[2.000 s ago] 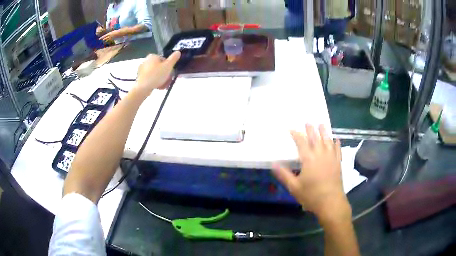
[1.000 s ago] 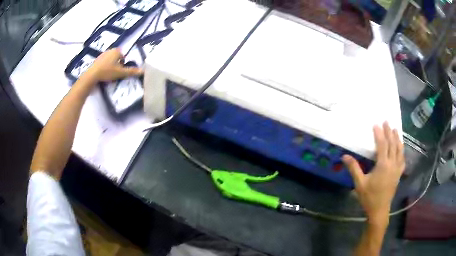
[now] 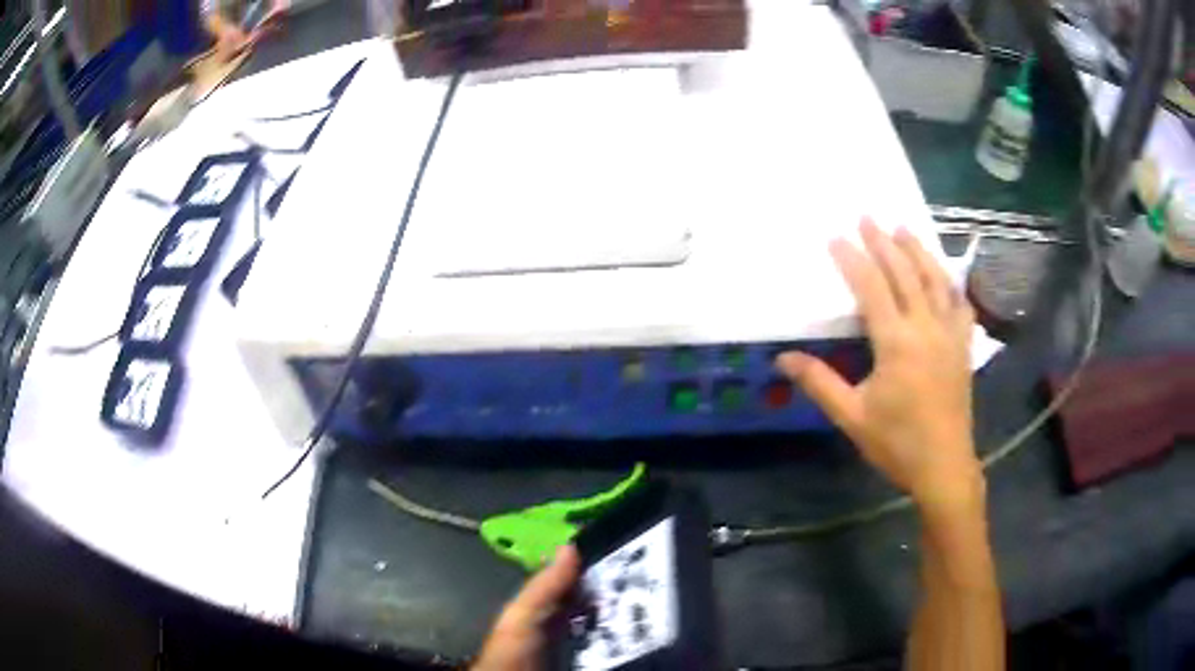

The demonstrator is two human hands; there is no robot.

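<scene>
My left hand [image 3: 531, 616], partly cut off by the bottom edge, holds a black square lamp [image 3: 632, 596] with a white dotted board, low in front of the machine. The lamp is blurred and covers part of the green air blow gun [image 3: 524, 531] on the dark bench. My right hand [image 3: 907, 354] rests with spread fingers on the front right corner of the white bench machine [image 3: 550, 308], its thumb by a red button on the blue panel. A black cord [image 3: 393, 249] runs from the tray over the machine's top and hangs down its front left.
Several black lamps [image 3: 160, 312] lie in a row on the white surface at left. A reddish-brown tray [image 3: 590, 33] is at the machine's back. The air hose [image 3: 1035, 426], a red-brown board [image 3: 1127, 420] and squeeze bottles [image 3: 1006, 138] are at right.
My left hand has moved from the lamps at the left to the front centre, now holding a lamp. My right hand stays on the machine's corner. The view has turned.
</scene>
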